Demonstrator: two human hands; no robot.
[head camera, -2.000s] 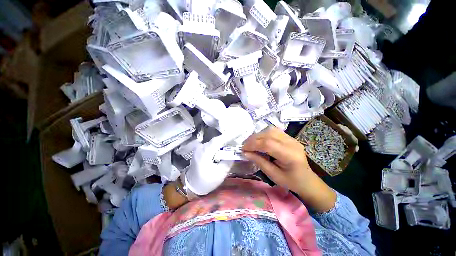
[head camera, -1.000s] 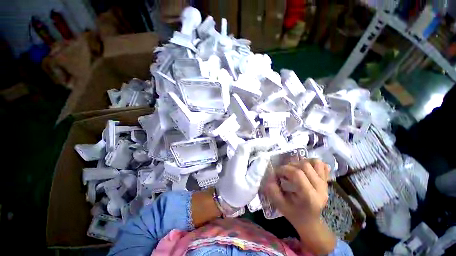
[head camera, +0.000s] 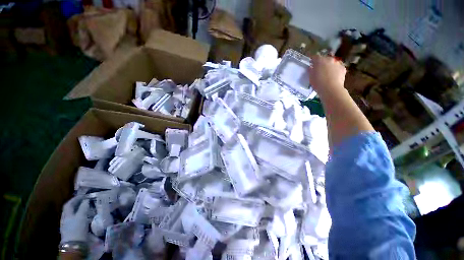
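My bare right hand (head camera: 327, 73) is stretched out at the far top of the heap, its fingers closed at the right edge of a white rectangular open housing (head camera: 294, 74). My left hand (head camera: 76, 221) in its white glove is at the lower left, over the near carton, with its wrist near the picture's bottom. Its fingers blend with the white parts, so I cannot tell whether it holds anything. The large heap of white housings (head camera: 243, 165) fills the middle, open frames and rounded ends facing various ways.
The near open carton (head camera: 48, 177) at left holds white parts. A second open carton (head camera: 114, 76) behind it also holds white parts. Brown packages stand at the back, metal shelving (head camera: 432, 133) is at right, and green floor (head camera: 35, 96) shows at left.
The view has tilted up and turned left. My hands have parted: the right has gone out to the heap's far top, the left to the carton side. My apron and the small hardware box have left view.
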